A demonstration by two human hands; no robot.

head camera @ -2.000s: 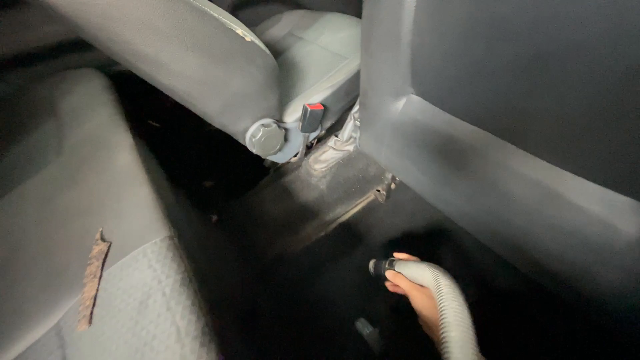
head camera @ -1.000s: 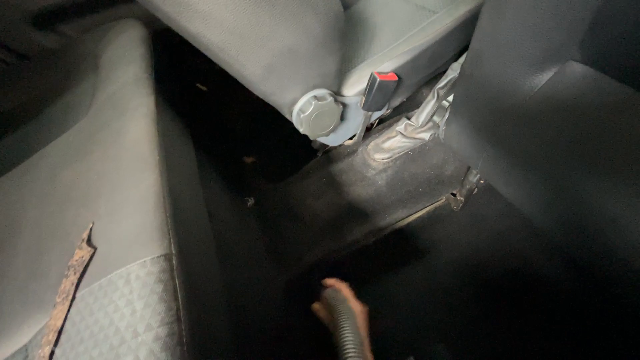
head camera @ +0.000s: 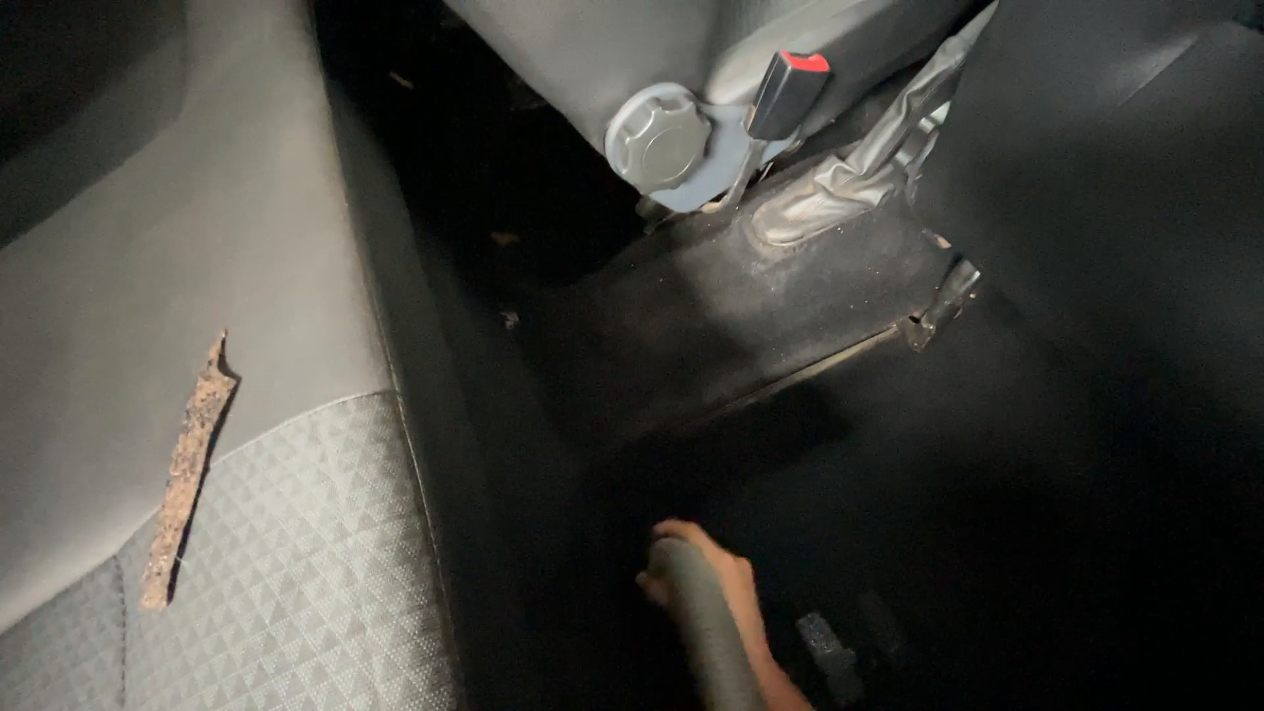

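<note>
My right hand (head camera: 726, 568) is closed around the end of a grey ribbed vacuum hose (head camera: 701, 622), low over the dark car floor. The hose runs down out of the frame beside my forearm, and its tip is hidden by the hand and the shadow. My left hand is out of view. To the left, a strip of rough brown bark or rusted material (head camera: 185, 484) lies on the grey patterned seat cushion (head camera: 316, 523).
Beyond the hand rises the carpeted floor tunnel (head camera: 662, 326) with a wrinkled grey lever boot (head camera: 829, 202). Near it are a seat-belt buckle (head camera: 785, 99), a round seat knob (head camera: 660, 138) and a metal bracket (head camera: 938, 306). A dark seat back (head camera: 1116, 178) bounds the right side.
The hand with the hose has moved left, closer to the seat cushion and lower over the floor. The hose tip, visible two seconds ago, is now hidden. The view has shifted closer.
</note>
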